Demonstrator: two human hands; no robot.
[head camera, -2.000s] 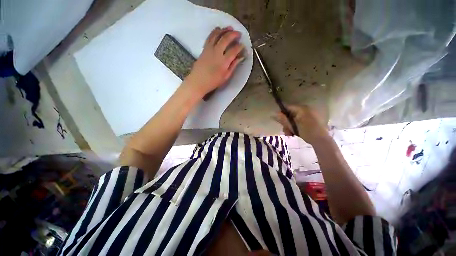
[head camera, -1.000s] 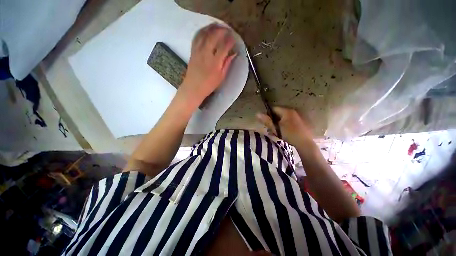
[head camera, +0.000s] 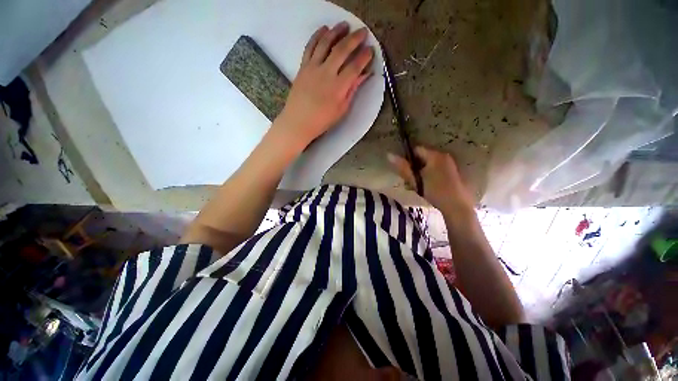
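Observation:
A white cut piece (head camera: 171, 104) lies flat on the brown table, its rounded end to the right. A speckled stone weight (head camera: 256, 77) lies on it at a slant, partly hidden by my left forearm. My left hand (head camera: 327, 83) lies on the rounded end with fingers spread, pressing it and gripping nothing. My right hand (head camera: 435, 177) holds the tailor's shears (head camera: 402, 123) by the handles, near the table's front edge. The thin dark blades point up and away along the piece's curved right edge; they are seen edge-on, so their opening cannot be told.
The table (head camera: 453, 97) has thin trimmings (head camera: 427, 58) and dark specks right of the shears. Clear plastic sheeting (head camera: 595, 134) lies at the right. Another white piece (head camera: 37, 30) is at the upper left. Below the table are a pale tiled floor (head camera: 543, 245) and dark heaps on both sides.
The shears have gone from slanting to steeper along the curved edge, and my right hand has shifted slightly left. My left hand stays on the piece, its fingers now spread. The view has shifted a little.

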